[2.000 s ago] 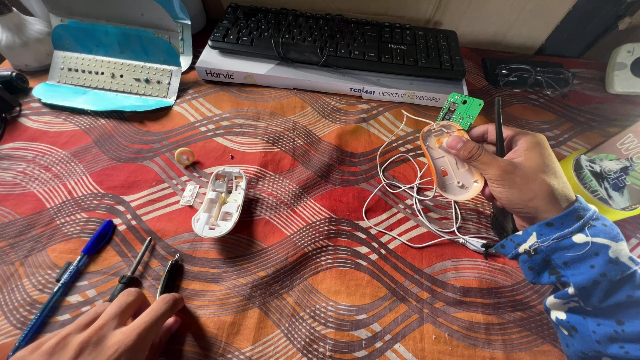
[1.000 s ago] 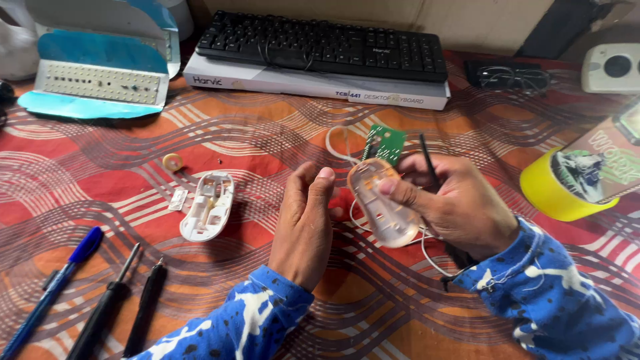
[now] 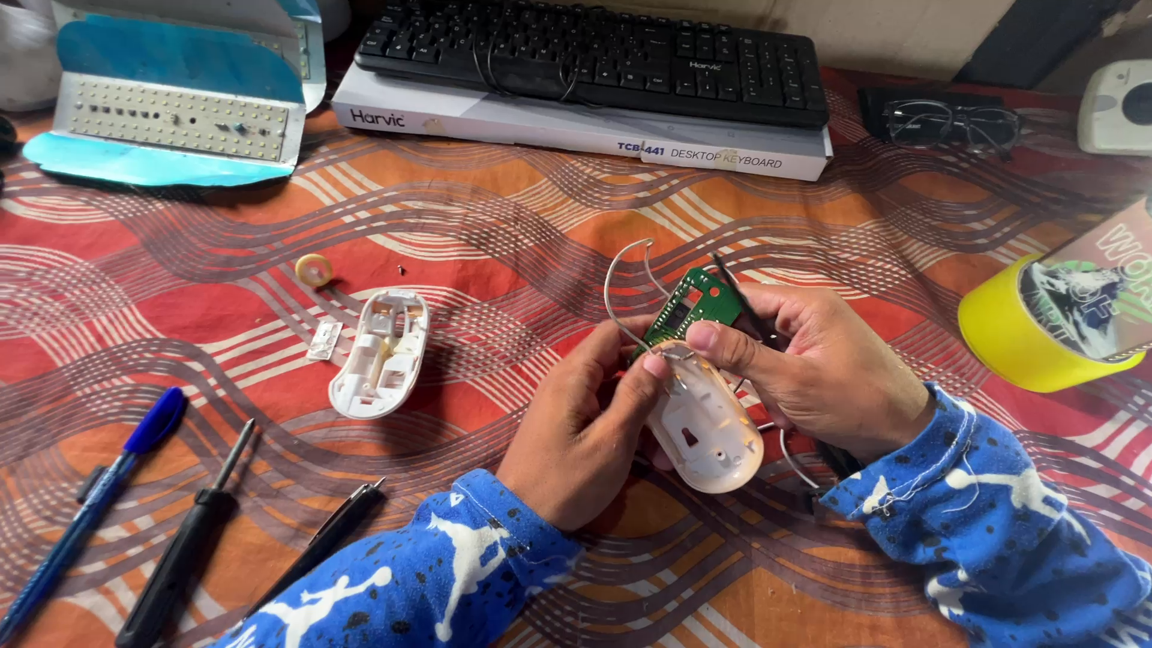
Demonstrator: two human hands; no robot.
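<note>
Between both hands is a computer mouse's translucent plastic shell half (image 3: 711, 432), its hollow inside facing up. My left hand (image 3: 585, 414) pinches its upper left edge, thumb on top, close to a white cable (image 3: 612, 288). My right hand (image 3: 810, 360) has its thumb at the shell's top edge, and its fingers are mostly hidden. A green circuit board (image 3: 693, 301) stands just beyond the shell, by the right fingers. A thin black tool (image 3: 738, 288) sticks out from my right hand. The white mouse shell part (image 3: 382, 355) lies to the left, beside a small white piece (image 3: 324, 341) and a scroll wheel (image 3: 314, 270).
A blue pen (image 3: 108, 486), a black-handled screwdriver (image 3: 193, 540) and a dark pen (image 3: 333, 526) lie at the lower left. A black keyboard (image 3: 594, 63) rests on its box at the back. Eyeglasses (image 3: 954, 126) and a yellow roll (image 3: 1035, 333) are at the right, an LED panel (image 3: 180, 117) at the back left.
My left hand has left the tools at the lower left and moved right to the mouse shell, where it now grips the edge. The right hand still holds the shell.
</note>
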